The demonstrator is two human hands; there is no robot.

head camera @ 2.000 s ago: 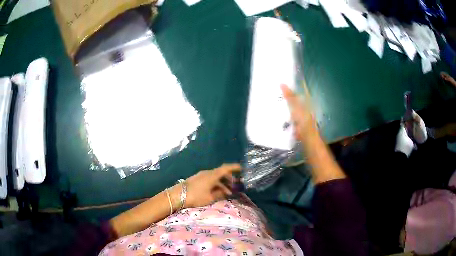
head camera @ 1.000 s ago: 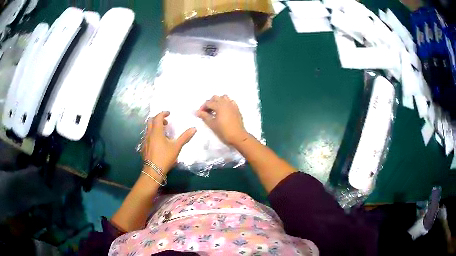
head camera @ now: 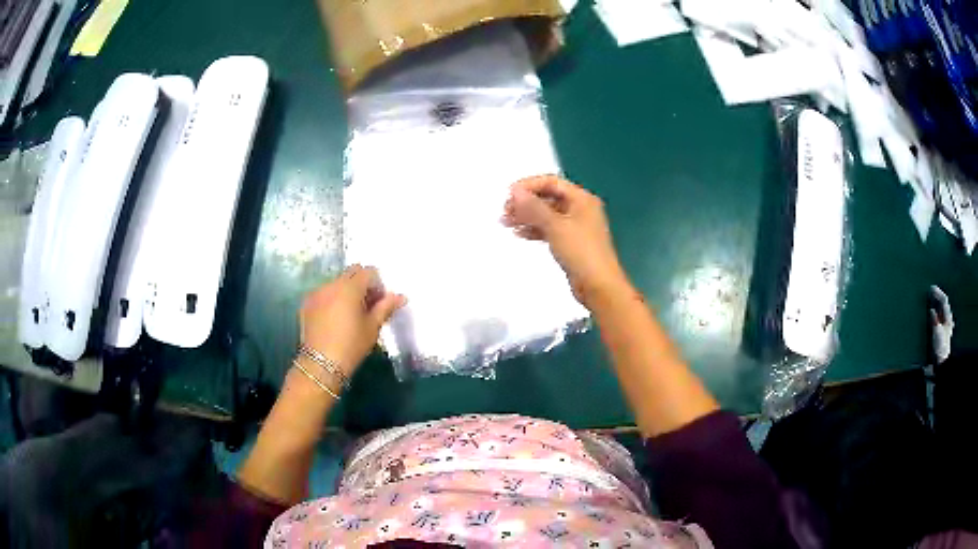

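A stack of clear poly bags (head camera: 456, 236) lies flat in front of me, whitish and shiny, with a small dark mark near its top. Its upper end is inside an open brown carton sleeve (head camera: 450, 32). My left hand (head camera: 345, 311) is at the stack's lower left edge, thumb and fingers bent close together. My right hand (head camera: 563, 220) is at the stack's right side, fingers curled with the fingertips pinched. Whether either hand grips the thin film cannot be told. A bagged laminator (head camera: 813, 236) lies on the bench at the right.
Several white laminators (head camera: 209, 204) stand in a row at the left, with dark cords below them. White paper leaflets (head camera: 772, 64) are fanned at the upper right, beside blue boxes (head camera: 928, 64). A yellow slip (head camera: 99, 27) lies at the upper left.
The bagged laminator went from under my right hand to the bench at the right, let go. Both hands came to the bag stack. Since one second ago, my right hand has moved right and slightly up.
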